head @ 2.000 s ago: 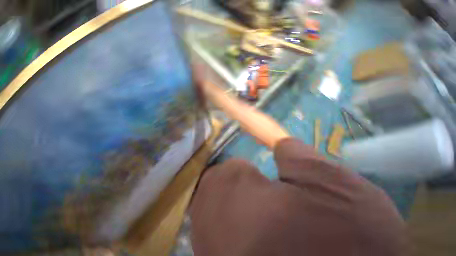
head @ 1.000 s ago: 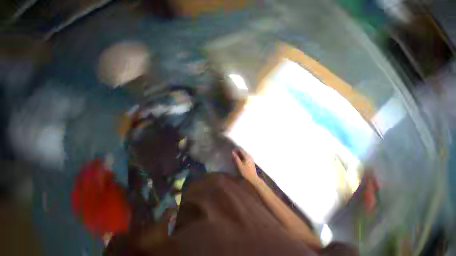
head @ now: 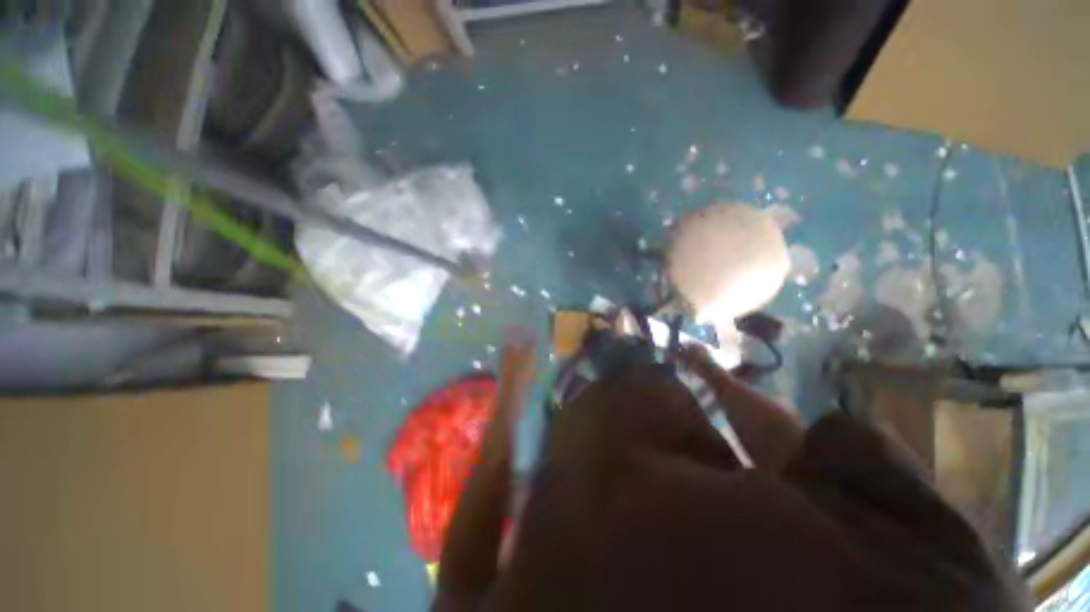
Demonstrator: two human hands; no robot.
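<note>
My left hand (head: 516,359) is small and blurred near the middle, its forearm rising from the bottom edge past a red object (head: 445,460). My right hand (head: 699,362) is small, blurred and partly hidden beside a cluttered group of dark and white items (head: 645,329). A small tan block (head: 574,332) shows between the hands. I cannot tell whether either hand holds anything.
A round tan top, perhaps a stool (head: 729,261), stands ahead. Crumpled whitish plastic (head: 395,245) lies on the spotted blue-green floor. Tan boards (head: 132,496) are at left and upper right, shelves (head: 167,227) at left, frames (head: 1028,466) at right. A green line crosses upper left.
The view has swung away from the bright sheet or panel that my hand was beside. The floor, round top and red object are now nearer the centre. Both forearms now show.
</note>
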